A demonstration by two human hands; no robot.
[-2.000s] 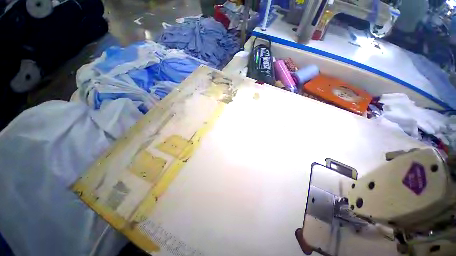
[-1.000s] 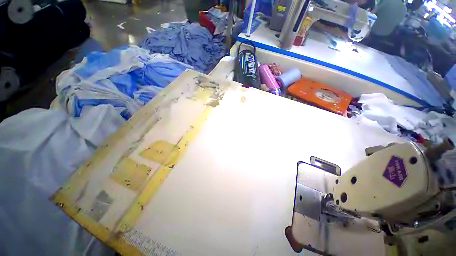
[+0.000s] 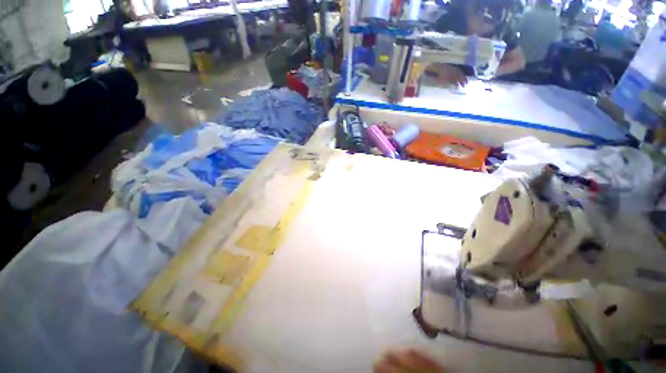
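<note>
The cream sewing machine head [image 3: 504, 233] stands at the right of the pale table [image 3: 328, 277], over a dark-outlined bed cover [image 3: 438, 266]. No fabric shows under its presser foot [image 3: 467, 288]. Part of one hand, apparently my left hand [image 3: 407, 361], shows at the bottom edge, left of the machine bed. It is blurred and cut off, so its grip is hidden. No other hand of mine is in view. Thread scissors [image 3: 600, 358], with red and green parts, lie at the lower right, partly cut off.
White cloth [image 3: 87, 284] and a white and blue bundle [image 3: 197, 164] lie left of the table. Behind it are thread spools [image 3: 382, 141] and an orange box [image 3: 449, 151]. A person's hand [image 3: 442, 73] is at the second machine [image 3: 456, 52]. Dark rolls [image 3: 80, 120] stand left.
The view has tilted up, showing more of the room behind. A hand has come in at the bottom edge. The scissors now show at the lower right.
</note>
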